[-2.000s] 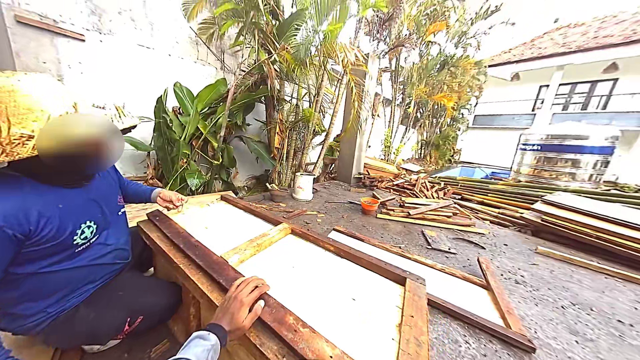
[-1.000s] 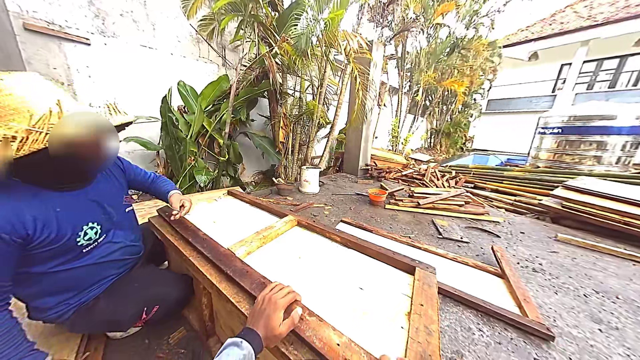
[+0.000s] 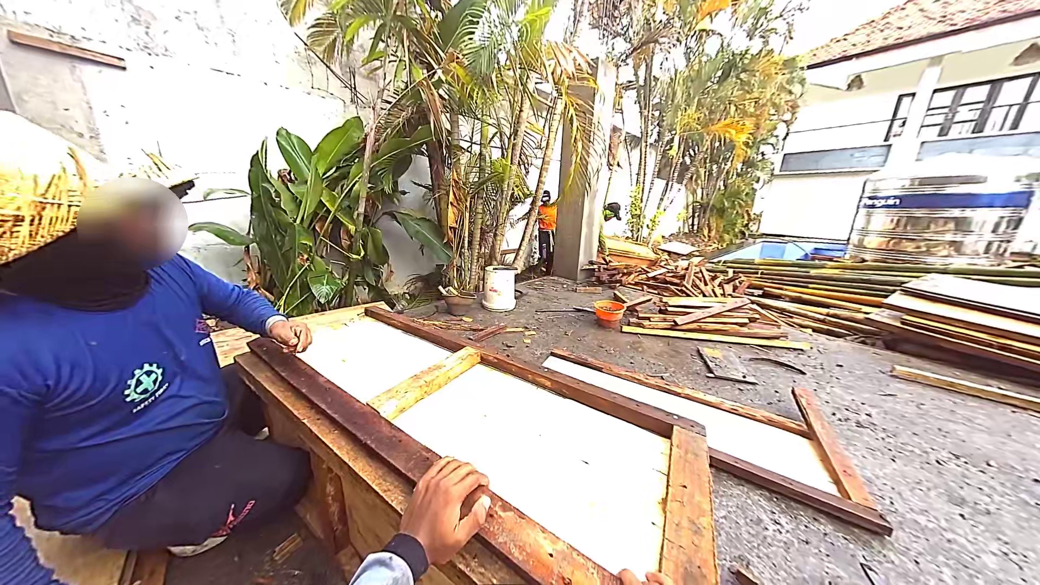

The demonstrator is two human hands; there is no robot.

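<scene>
My left hand (image 3: 445, 505) lies palm down over the near dark wooden rail (image 3: 357, 414) of a panel frame, its fingers curled on the rail and the thumb on the right. Only the fingertips of my right hand (image 3: 643, 578) show, at the bottom edge beside the short end rail (image 3: 687, 496); what they hold is hidden. The frame rests on a wooden box-like support (image 3: 370, 516) and has a white panel (image 3: 544, 455) inside, crossed by a lighter wooden batten (image 3: 424, 382). At the far left end, a co-worker's hand (image 3: 291, 334) touches the frame.
The co-worker (image 3: 154, 390) in blue sits on the left. A second framed panel (image 3: 756, 435) lies on the ground beyond. Farther off are a white bucket (image 3: 499, 288), an orange bowl (image 3: 608, 312), scrap wood (image 3: 699, 313), bamboo poles (image 3: 821, 292) and stacked boards (image 3: 967, 317).
My left hand has moved from flatter on the near rail to fingers more curled over it. Fingertips of my right hand have come into view at the bottom edge.
</scene>
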